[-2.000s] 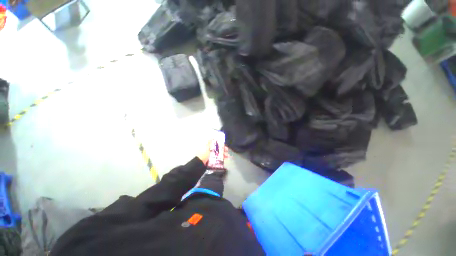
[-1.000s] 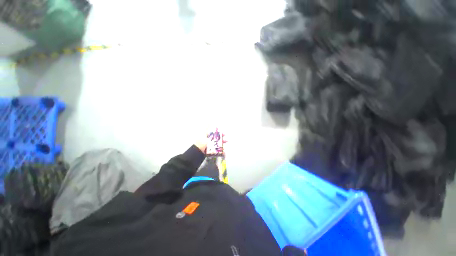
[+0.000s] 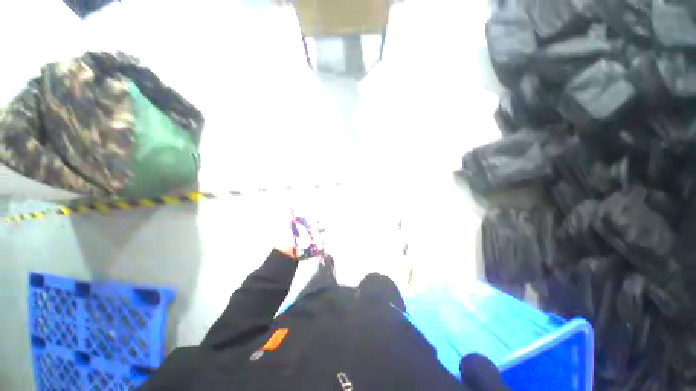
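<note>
My left hand [image 3: 291, 253] is small and overexposed at the end of the black sleeve. It holds a smartphone [image 3: 308, 238] with a lit pinkish-white screen, whose edges are washed out. A bright blue plastic tote crate [image 3: 477, 324] is tilted at my right side, its open end facing the lower right. A dark rounded shape [image 3: 481, 373] overlaps the crate's rim at the bottom edge. I cannot tell whether it is my right hand or a sleeve end. The black jacket with an orange tag [image 3: 276, 339] fills the bottom centre.
Black bags [image 3: 580, 191] are heaped on the floor at right. A camouflage and green bundle [image 3: 99, 126] lies at left behind yellow-black tape [image 3: 126, 205]. A blue plastic pallet [image 3: 99, 328] is at lower left. A brown-topped stand with metal legs [image 3: 343, 17] is at the top.
The view has swung left, so the black heap has shifted right and the camouflage bundle and pallet have come into view. The phone and crate stay with me. Dark rounded shapes now show beside and over the crate.
</note>
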